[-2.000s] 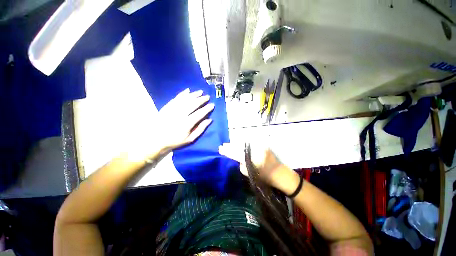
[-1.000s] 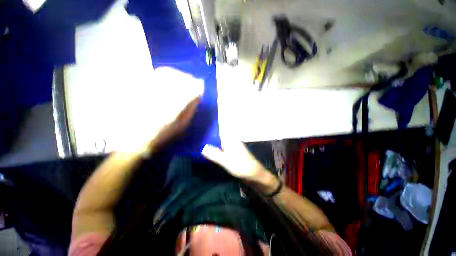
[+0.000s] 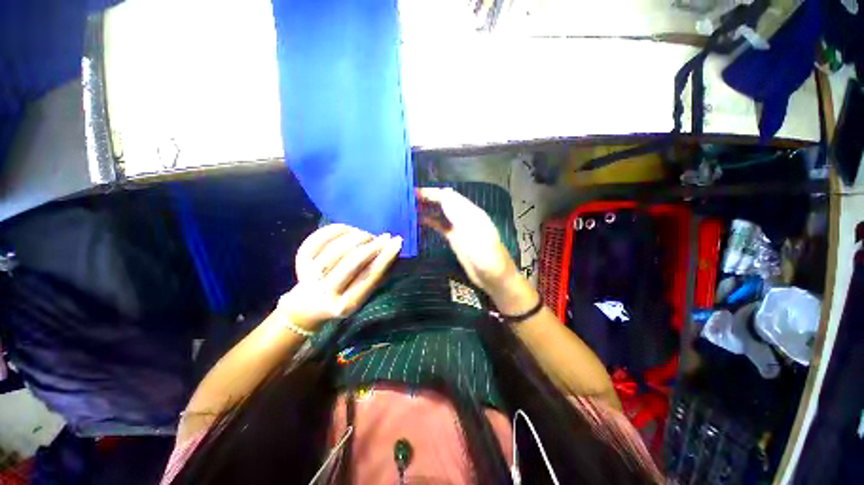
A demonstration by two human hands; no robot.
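A bright royal-blue fabric panel (image 3: 346, 104) runs from the top edge of the view down over the table's front edge to my lap. My left hand (image 3: 346, 275) is at its lower end, fingertips closed on the bottom corner. My right hand (image 3: 466, 232) is beside the panel's right edge, fingers bent; whether they touch or hold the cloth is hard to tell. The needle area is out of view above.
The white table (image 3: 559, 90) spans the top. Dark strips and navy cloth (image 3: 772, 76) hang at the right. Below are a red basket (image 3: 559, 275) with dark cloth, and clear plastic items (image 3: 788, 322). Dark cloth (image 3: 95, 313) is piled at lower left.
The view has tilted down toward the lap; the machine head and scissors have left it. Both hands have moved off the table to the panel's lower end over the lap.
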